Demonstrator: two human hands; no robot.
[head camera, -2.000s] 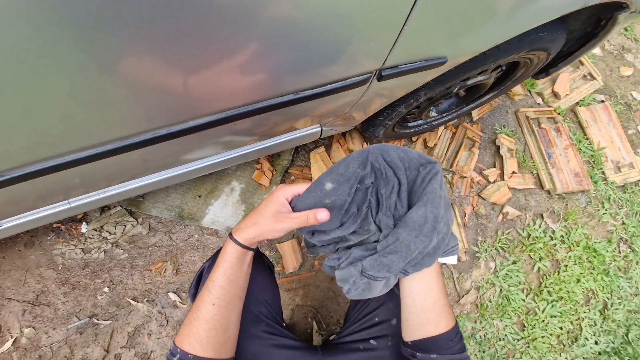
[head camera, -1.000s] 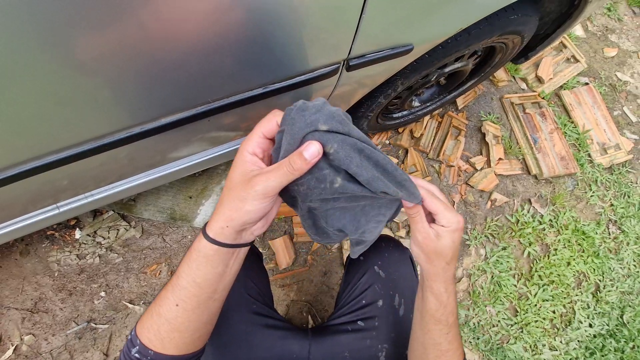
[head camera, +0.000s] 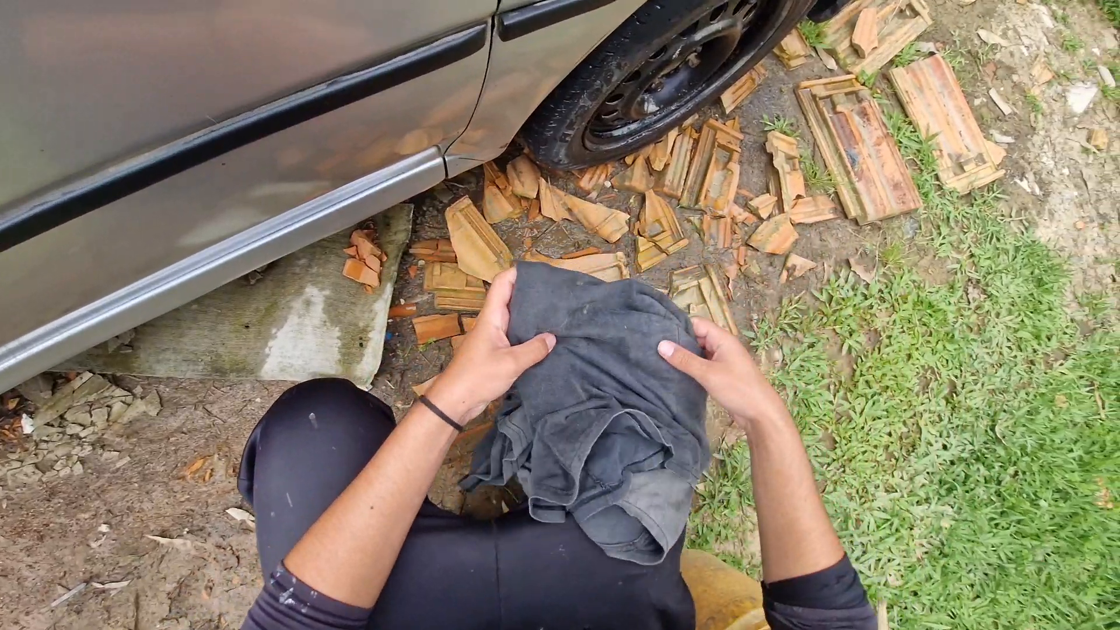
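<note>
A dark grey cloth (head camera: 604, 376) is stretched between my two hands, its lower part hanging in loose folds above my lap. My left hand (head camera: 494, 354), with a thin black band at the wrist, grips its left edge, thumb on top. My right hand (head camera: 722, 372) pinches the right edge, thumb also on top. The fingers under the fabric are mostly hidden. Beyond the cloth is the lower side of a silver-grey car (head camera: 262, 166) with a black trim strip.
A black car wheel (head camera: 647, 79) stands at the upper middle. Broken clay roof tiles (head camera: 477, 241) litter the muddy ground, with larger tile pieces (head camera: 857, 149) farther right. A weathered flat board (head camera: 306, 332) lies beside the car. Grass (head camera: 945, 420) grows at right; something yellow (head camera: 722, 591) shows below me.
The cloth, bunched up one second ago, now hangs wider and lower between my hands. My right hand, hidden behind it two seconds ago, now shows at its right edge.
</note>
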